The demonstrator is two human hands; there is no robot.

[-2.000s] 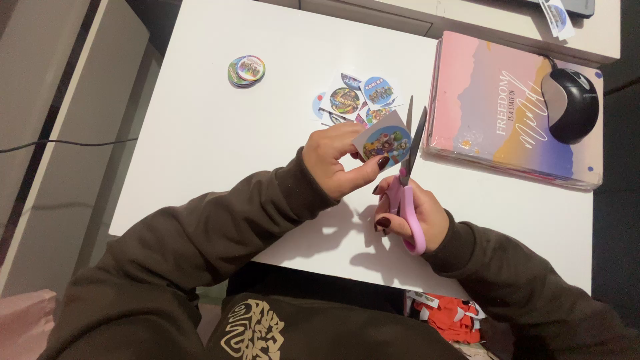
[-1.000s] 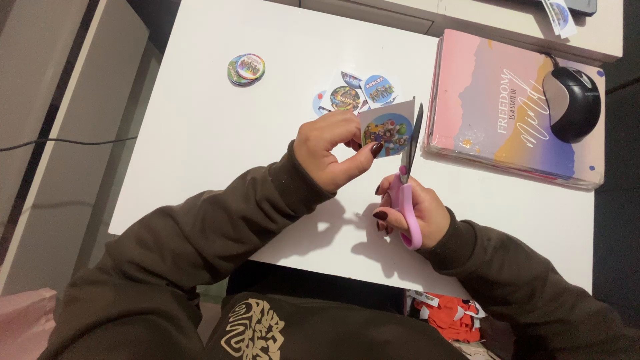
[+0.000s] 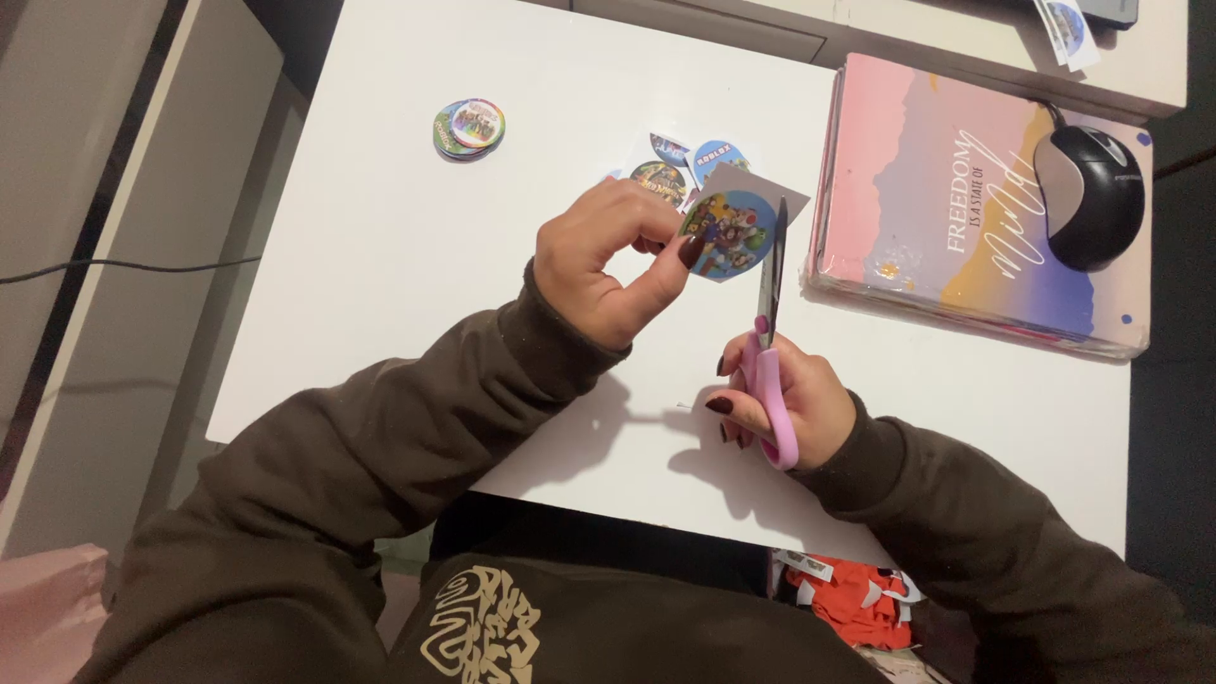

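Between thumb and forefinger my left hand [image 3: 617, 261] pinches a piece of paper printed with a round blue cartoon picture [image 3: 730, 233]. My right hand [image 3: 793, 399] holds pink-handled scissors [image 3: 776, 399], fingers and thumb at the loops. The scissors' blades point away from me and lie along the right edge of the round picture, nearly closed. Behind the held paper, several printed round cutouts [image 3: 657, 182] lie in a loose group, partly hidden by my left hand. Further left on the white table is a small stack of round cutouts [image 3: 469, 129].
A pink and purple notebook [image 3: 902, 190] with a black computer mouse [image 3: 1097, 199] on it lies at the right of the white table [image 3: 380, 190]. Printed paper strips [image 3: 1069, 33] hang at the upper right. Red material and paper scraps [image 3: 860, 603] sit below the table's near edge.
The held paper has been turned and now tilts differently in my left hand. The scissors' blades, apart two seconds ago, are closer together now.
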